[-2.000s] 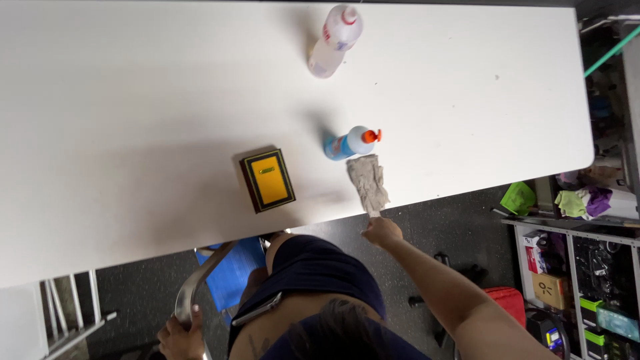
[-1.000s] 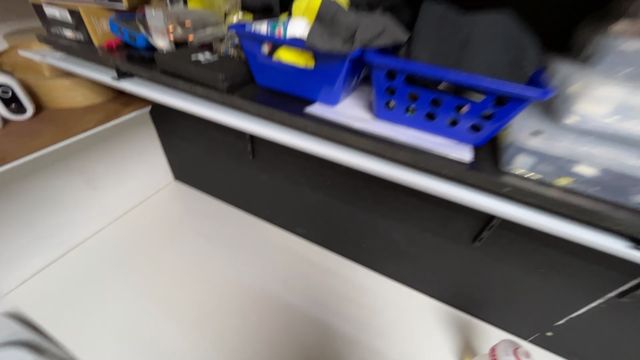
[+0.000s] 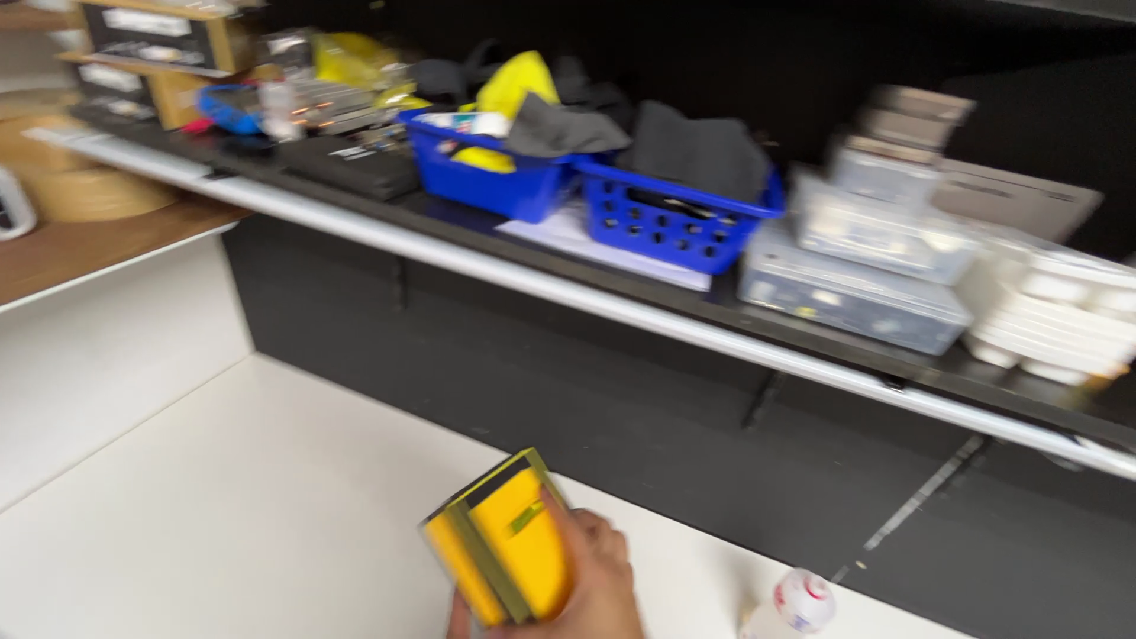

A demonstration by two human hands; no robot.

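Note:
A yellow box with dark edges (image 3: 519,541) is in my right hand (image 3: 590,568), tilted above the white tabletop. One finger lies along its front face, other fingers are curled at its right side, and a fingertip shows at its lower left. My left hand is not visible. To the right of the hand, the top of a translucent bottle with a pale cap (image 3: 803,602) rises at the bottom edge, its lower part cut off. The view is somewhat blurred.
Above the white tabletop (image 3: 222,532) runs a dark shelf with a metal front edge (image 3: 568,297). It carries blue baskets (image 3: 497,182) of cloths, clear plastic cases (image 3: 852,284), white containers (image 3: 1065,319) and cartons (image 3: 160,35). A brown surface (image 3: 115,240) adjoins at left.
The yellow box, lying on the table two seconds ago, is now held up in my right hand. That hand held a grey cloth then. The view has swung up toward the shelf.

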